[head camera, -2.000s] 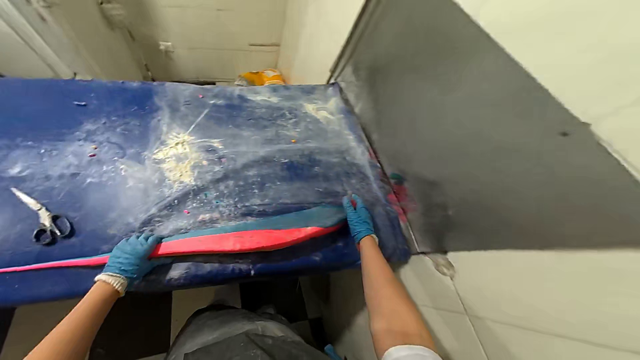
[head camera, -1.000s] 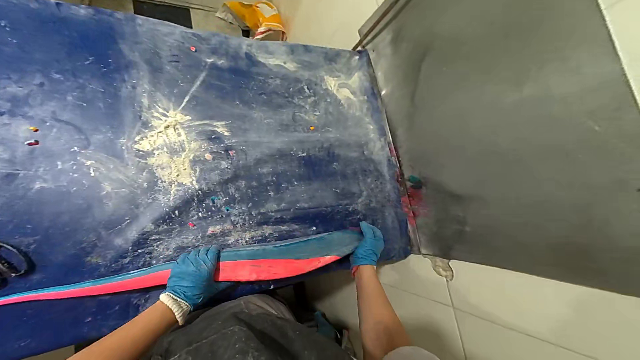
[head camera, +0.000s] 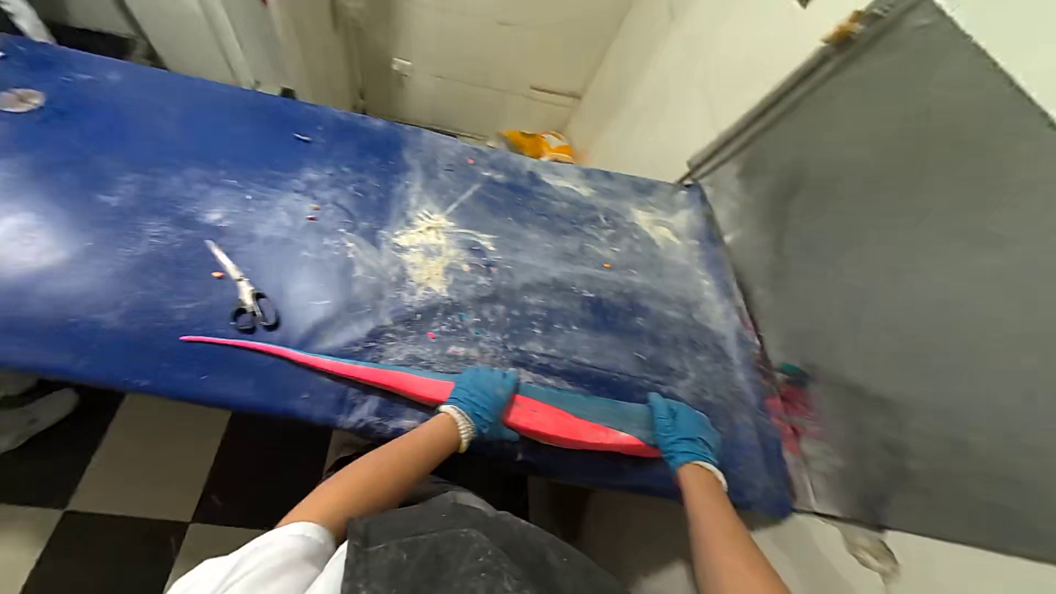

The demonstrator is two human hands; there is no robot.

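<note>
A long strip of soft, dough-like material point(head camera: 561, 424), bright pink and blue, lies along the near edge of a blue-covered table point(head camera: 148, 198). Its left part tapers to a thin pink tip. My left hand point(head camera: 485, 399), in a blue glove with a white cuff, grips the strip around its thicker middle. At the thick right end, my right hand point(head camera: 686, 432), gloved the same way, closes on the strip. Both palms and the undersides of the fingers are hidden. Scissors with black handles point(head camera: 254, 307) lie beyond the strip's thin left part, touching neither hand.
Pale powder point(head camera: 431, 252) and small coloured crumbs are scattered over the table. A grey panel point(head camera: 916, 280) stands along its right end. An orange and white bag point(head camera: 538, 145) is past the far edge. Part of a person's shoe point(head camera: 37, 419) shows at the lower left.
My left hand has moved right along the strip, closer to my right hand, since the earliest frame. The view has swung, bringing the scissors and the thin tip into sight.
</note>
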